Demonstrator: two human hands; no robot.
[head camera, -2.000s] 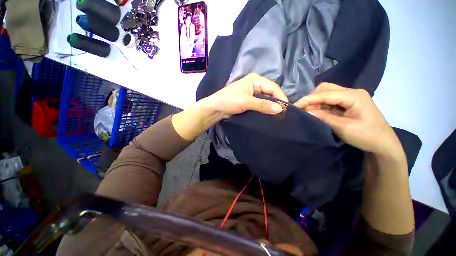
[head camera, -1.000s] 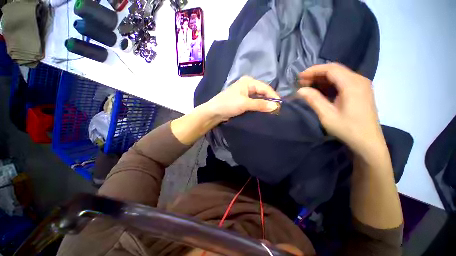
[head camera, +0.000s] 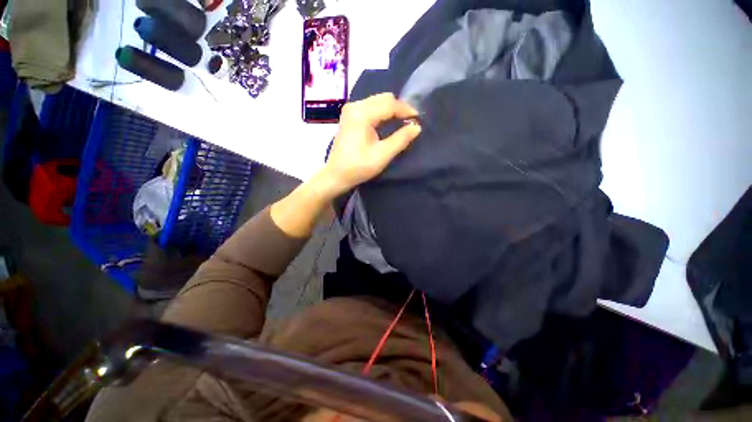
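Note:
The dark jacket (head camera: 495, 181) lies across the table edge and my lap, with its shiny grey lining (head camera: 462, 51) showing at the top. My left hand (head camera: 371, 138) pinches the jacket's edge between thumb and fingertips at its upper left. A tiny bright glint shows at the fingertips; I cannot tell if it is a clasp or a needle. A thin light line, perhaps thread (head camera: 515, 165), runs over the dark cloth to the right. My right hand is not in view.
A lit smartphone (head camera: 325, 69) lies left of the jacket on the white table (head camera: 264, 136). Beyond it are loose metal clasps (head camera: 239, 37), dark thread cones (head camera: 150, 67) and a khaki cloth (head camera: 41, 41). Blue baskets (head camera: 124, 181) stand below left. Another dark garment (head camera: 726, 280) is far right.
My right hand has left the cloth edge and gone out of view. My left hand has moved up and left with the edge. The dark shell now covers more of the lining.

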